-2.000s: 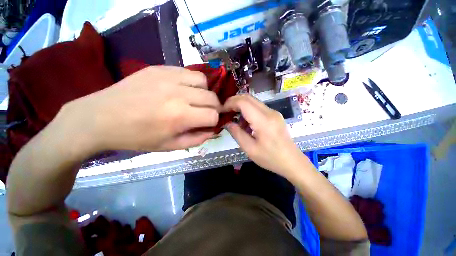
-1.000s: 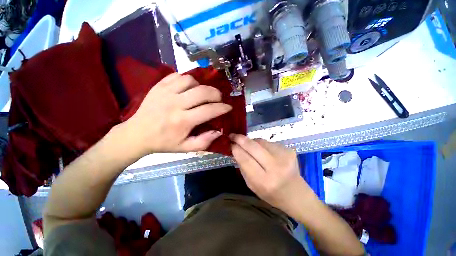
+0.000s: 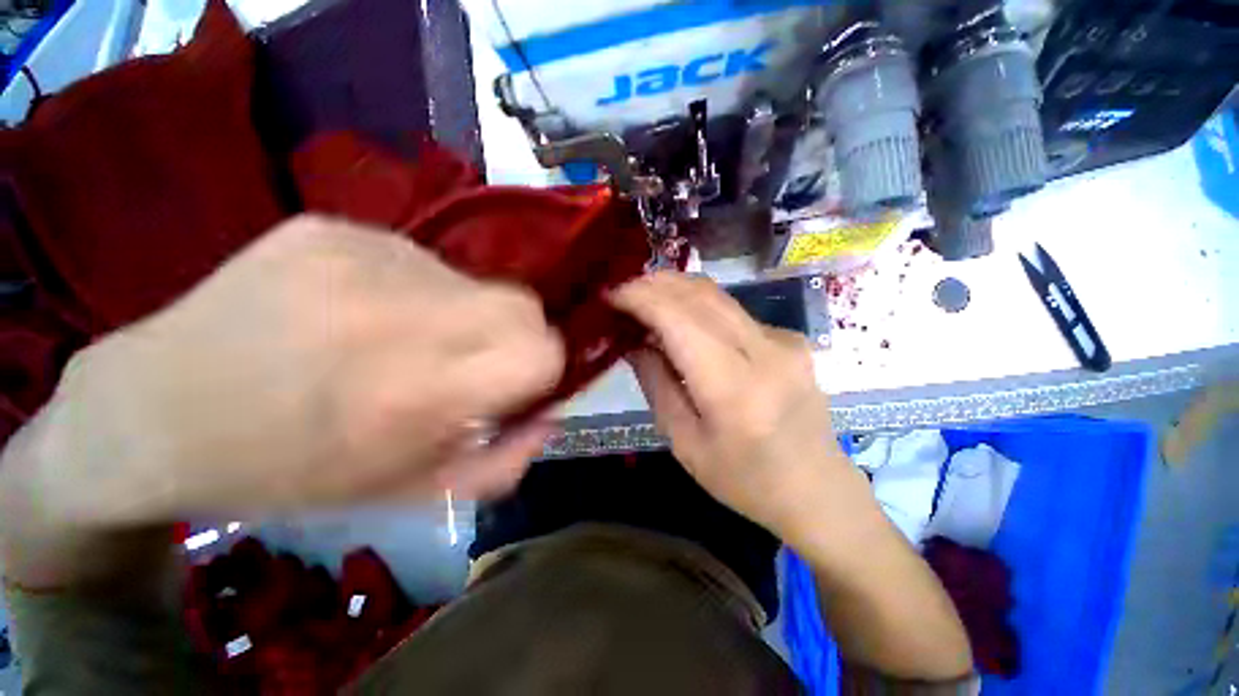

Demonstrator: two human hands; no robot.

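The dark red garment [image 3: 122, 163] lies left of the white JACK sewing machine [image 3: 652, 68], and part of it runs to the needle area [image 3: 666, 224]. My left hand [image 3: 326, 367] is blurred and holds the garment's near edge, its fingertips partly hidden. My right hand [image 3: 734, 394] pinches the folded red edge just in front of the presser foot. The fabric between my hands is lifted and creased. The fabric right at the needle is partly hidden by metal parts and my right fingers.
Black thread snips [image 3: 1064, 307] lie right of the needle. Red lint [image 3: 849, 292] is beside the needle plate. A blue bin [image 3: 1073, 544] with white and dark red pieces stands below the table edge. Red garments [image 3: 292, 612] lie on the floor at lower left.
The fabric laid flat before the needle a second ago is now lifted and folded. My left hand has moved left and nearer the camera; my right hand has moved up towards the presser foot.
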